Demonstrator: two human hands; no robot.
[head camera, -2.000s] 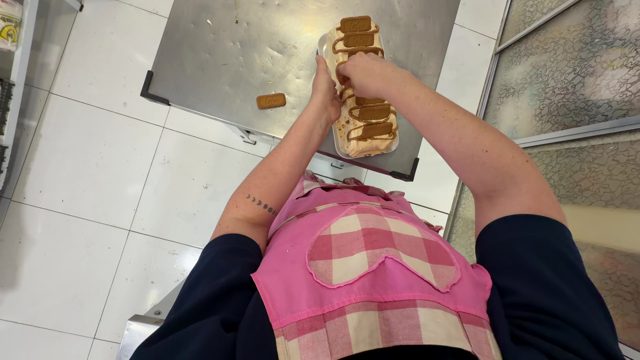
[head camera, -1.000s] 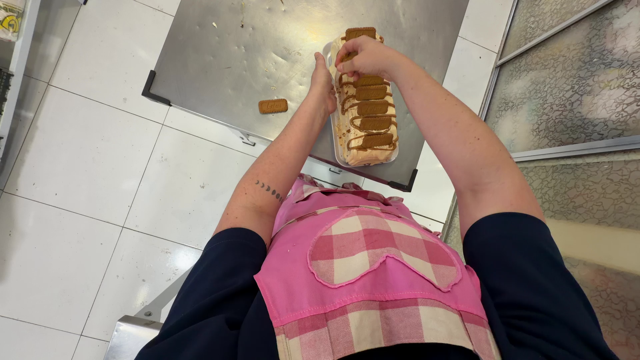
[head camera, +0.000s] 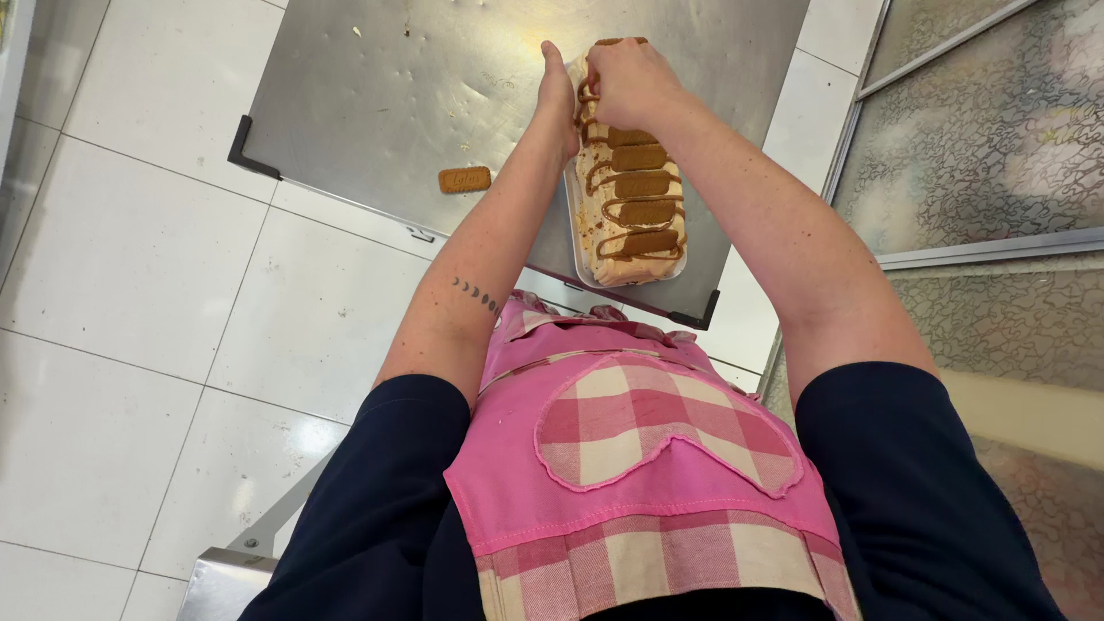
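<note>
A long loaf-shaped cream dessert (head camera: 599, 246) with caramel-coloured drizzle lies in a white tray (head camera: 580, 274) on a steel table. Several rectangular brown biscuits (head camera: 642, 185) sit in a row across its top. My left hand (head camera: 557, 99) rests along the left side of the dessert, thumb raised; whether it grips the tray cannot be told. Over the far part of the top, my right hand (head camera: 632, 84) has its fingers bent down at the cream and biscuits, and its fingertips are hidden. One loose biscuit (head camera: 465, 179) lies on the table, left of my left forearm.
The steel table (head camera: 388, 112) has black corner guards (head camera: 259, 158) and a few crumbs. A pink apron (head camera: 517, 431) with a checked patch is close to its near edge. Patterned glass panels (head camera: 992, 129) stand at the right, and a metal piece (head camera: 226, 580) is at the lower left.
My right hand was near the middle of the dessert two seconds ago and is now over its far part. My left hand stays at the left side. The loose biscuit has not moved.
</note>
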